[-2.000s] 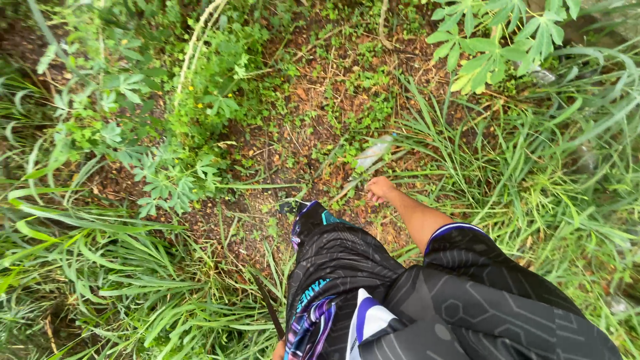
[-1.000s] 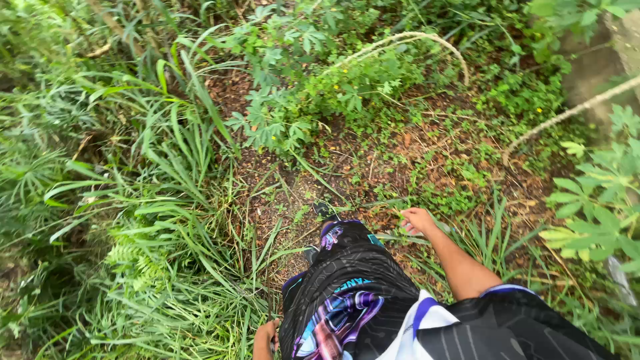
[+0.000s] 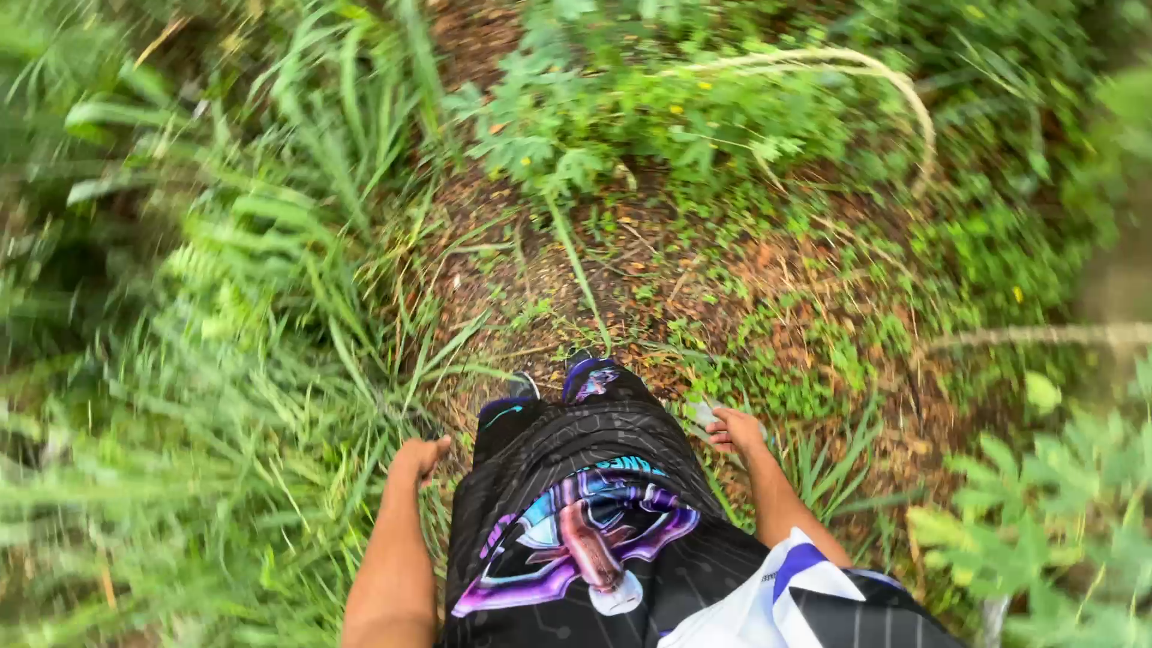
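My left hand (image 3: pixel 421 459) hangs beside the black shorts at the left, its fingers partly curled next to long grass. A small dark shape shows just past its fingers; whether it is held cannot be told. On the other side, my right hand (image 3: pixel 735 430) hangs with loosely curled fingers. A pale, flat thing (image 3: pixel 704 412) shows right beside its fingertips, and contact is unclear. Between the hands are the printed black shirt (image 3: pixel 576 540) and, beyond it, the dark shoes (image 3: pixel 522 387) on the ground.
Tall grass (image 3: pixel 297 378) crowds the left. Brown leaf litter (image 3: pixel 558 279) covers the ground ahead. A leafy plant (image 3: pixel 576 117) and a curved pale stem (image 3: pixel 913 99) stand beyond it. Another stem (image 3: pixel 1035 337) reaches in from the right, above broad green leaves (image 3: pixel 1062 522).
The view has shifted strongly over the ground. My left hand, only partly visible at the lower edge before, now shows in full with its forearm. My right hand remains beside the body.
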